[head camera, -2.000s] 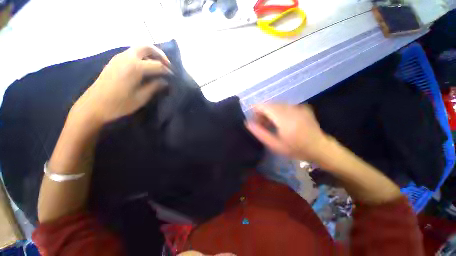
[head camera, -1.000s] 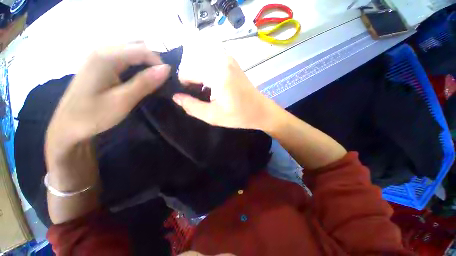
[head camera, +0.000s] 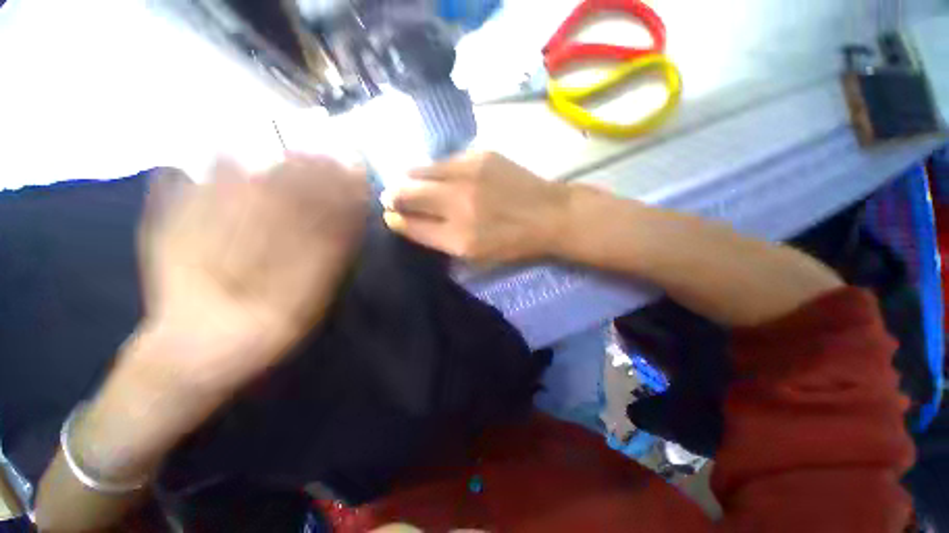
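Note:
A black garment piece (head camera: 416, 354) lies over the white table and hangs over its front edge into my lap. My left hand (head camera: 250, 250) is blurred and rests on the cloth near its far edge; its fingertips are washed out by glare, so its grip is unclear. My right hand (head camera: 484, 208) is just right of it, fingers pinched together at the cloth's far right edge. The sewing machine's metal parts (head camera: 343, 62) show blurred just beyond the hands. The needle point is hidden by glare and fingers.
Scissors with red and yellow loops (head camera: 614, 94) lie right of the machine parts. A small dark block (head camera: 895, 104) sits at the far right of the table. A ruler scale (head camera: 541, 288) runs along the front edge. A blue basket (head camera: 921, 281) with dark cloth stands below right.
The view has shifted, and the machine parts show larger. My right hand came from the cloth's right side to the far edge beside my left hand, its fingers now closer together.

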